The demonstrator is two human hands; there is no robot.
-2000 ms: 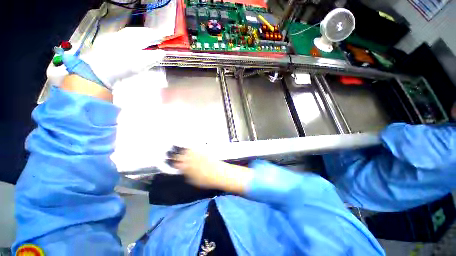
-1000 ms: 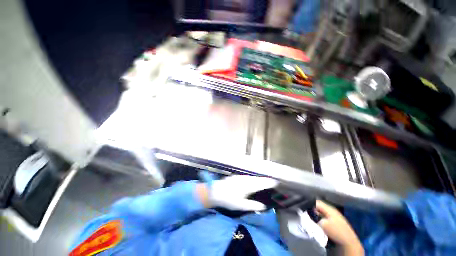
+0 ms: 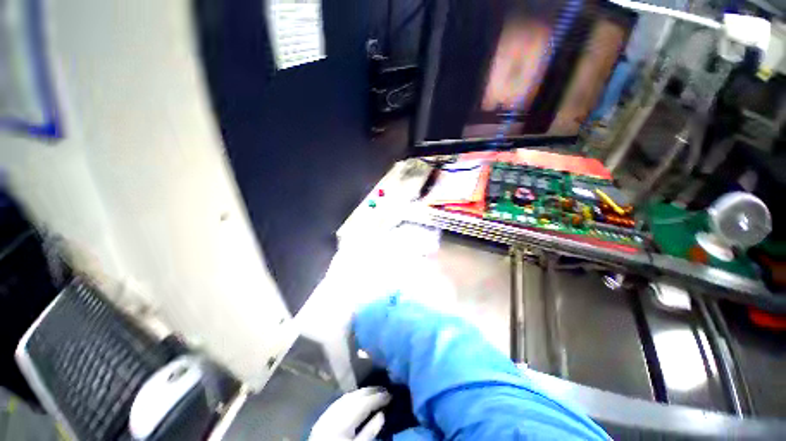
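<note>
My left hand (image 3: 352,415), in a white glove, is low at the bottom edge and partly cut off. Its fingers point right beside a dark area; whether it holds anything is unclear. A blue sleeve (image 3: 448,353), apparently my right arm, reaches up and left over the conveyor's near edge. The hand beyond its cuff cannot be made out in the white glare. The metal conveyor (image 3: 487,280) lies in front of me, its left end washed out.
A green circuit board (image 3: 552,200) with a yellow stick lies on red sheets (image 3: 465,205) behind the conveyor. A monitor (image 3: 517,86) stands behind it, a white fan (image 3: 739,220) at right. A keyboard (image 3: 90,366) and white mouse (image 3: 165,396) are at lower left, beside a pale panel (image 3: 164,155).
The view has swung left, bringing in the keyboard and mouse. My hands, together low at the near rail one second ago, are apart. The right arm has reached out leftward over the conveyor.
</note>
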